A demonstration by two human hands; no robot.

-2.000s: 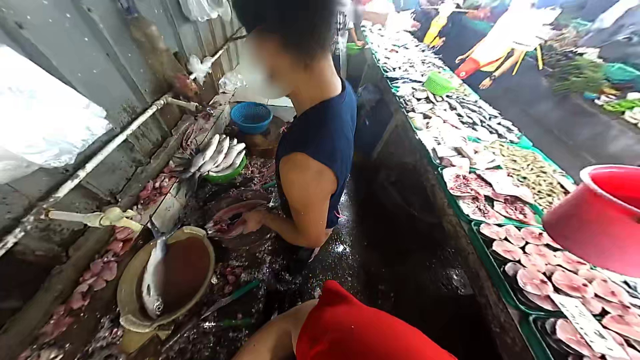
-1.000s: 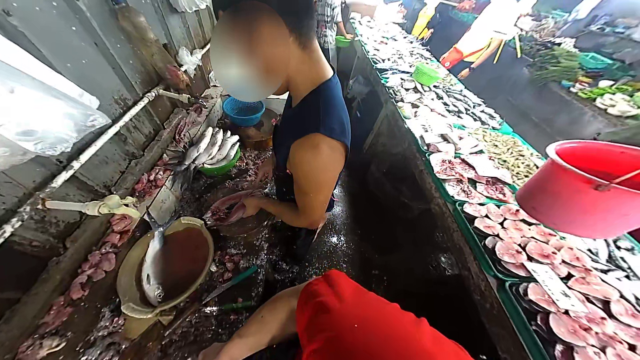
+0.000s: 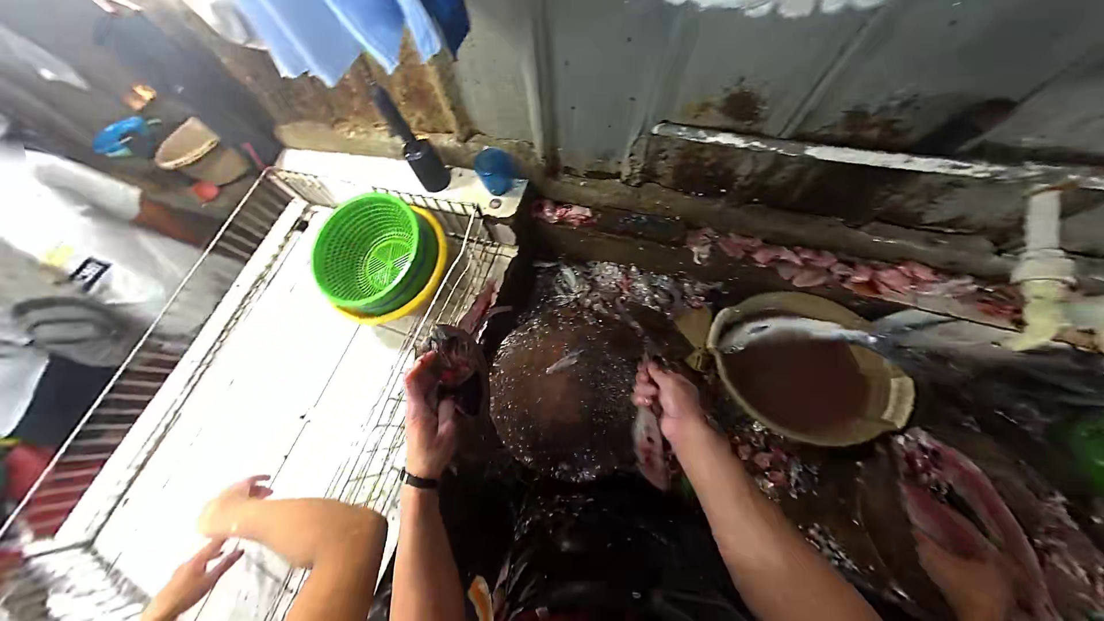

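Observation:
My left hand (image 3: 429, 418), with a dark wristband, grips a cut fish head (image 3: 457, 366) at the left edge of a round chopping block (image 3: 561, 397). Over the block's right side, my right hand (image 3: 668, 398) is closed around a long, pale, blood-stained thing (image 3: 651, 444); whether it is fish or a tool I cannot tell. Fish scales and wet bits cover the block. To its right stands a round basin (image 3: 806, 388) of reddish-brown water, with a silvery fish (image 3: 789, 329) along its far rim.
Left of the block, a green plastic basket (image 3: 371, 250) sits in a yellow one (image 3: 435, 276) on a white, wire-railed surface (image 3: 233, 414). Another person's hands (image 3: 226, 513) reach over it. At lower right, another hand (image 3: 966, 573) touches split fish (image 3: 957, 496). Fish pieces (image 3: 811, 267) line the wall ledge.
The view has swung far to the left, from the co-worker and fish stall to the block. My two hands now show, each holding something.

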